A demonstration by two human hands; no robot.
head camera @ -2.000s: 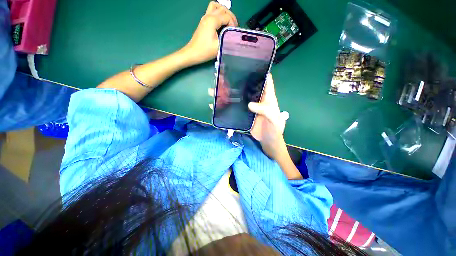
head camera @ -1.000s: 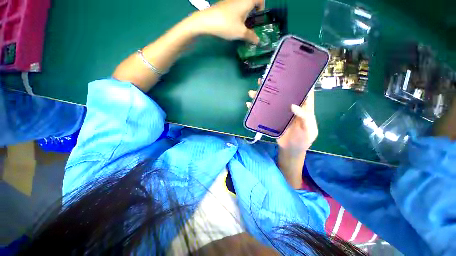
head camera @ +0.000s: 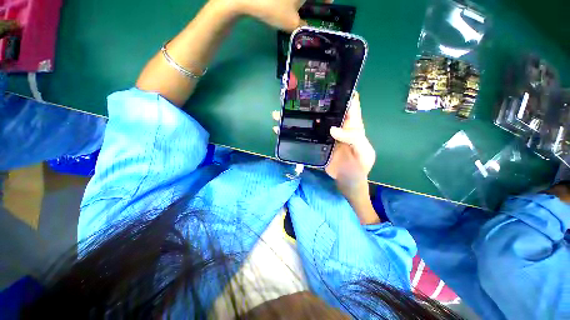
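Observation:
My right hand [head camera: 352,150] holds the smartphone [head camera: 320,97] upright in the middle of the view. Its screen shows a camera view of a green circuit board. A thin white charging cable [head camera: 299,169] leaves its bottom edge. The black board fixture [head camera: 336,17] lies behind the phone's top, mostly hidden by the phone and my left hand. My left hand [head camera: 278,11] is at the top edge, beside the fixture's left part. Its fingertips are partly hidden, and I cannot tell whether they grip the fixture.
A clear bag of metal parts [head camera: 445,86] lies on the green mat [head camera: 231,112] to the right, with darker packs [head camera: 531,103] beyond. Empty clear plastic [head camera: 462,165] lies near the bench edge. A pink tray [head camera: 37,37] is far left. A neighbour's blue sleeve [head camera: 528,237] is at lower right.
The phone has moved left and back over the fixture, and its screen has changed from a pink text page to a camera view. My left hand has shifted slightly up and left.

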